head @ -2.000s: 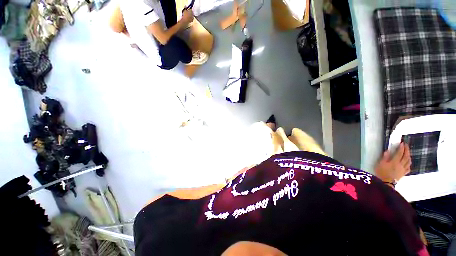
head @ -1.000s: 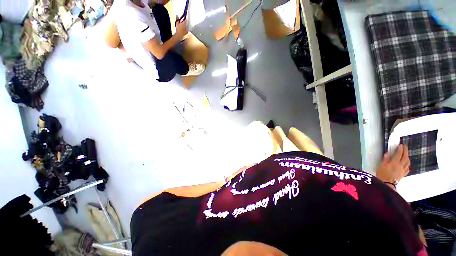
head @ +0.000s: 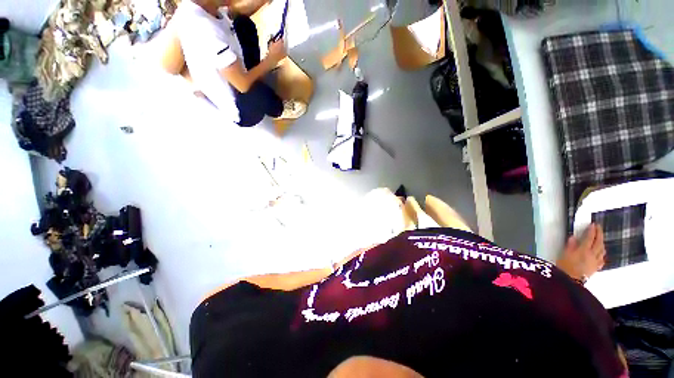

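My right hand (head: 584,252) lies with its fingers extended on the left part of a white template (head: 625,289), at the right edge of the view. Its fingertips reach the edge of the template's rectangular window. Dark plaid cloth (head: 610,103) lies flat on the table; plaid also shows through the window. The template covers the cloth's lower end and is cut off by the picture's edge. My left hand is not in view.
A person in a white top (head: 207,55) crouches on the floor. Dark bundles (head: 74,236) and beige pieces (head: 74,44) lie at left. A metal frame (head: 477,133) stands beside the table (head: 547,162). A black-and-white bundle (head: 349,129) lies on the floor.
The view has shifted slightly. My right hand stays on the template, with its fingers slightly shifted. The crouching person's head and hands have moved a little.
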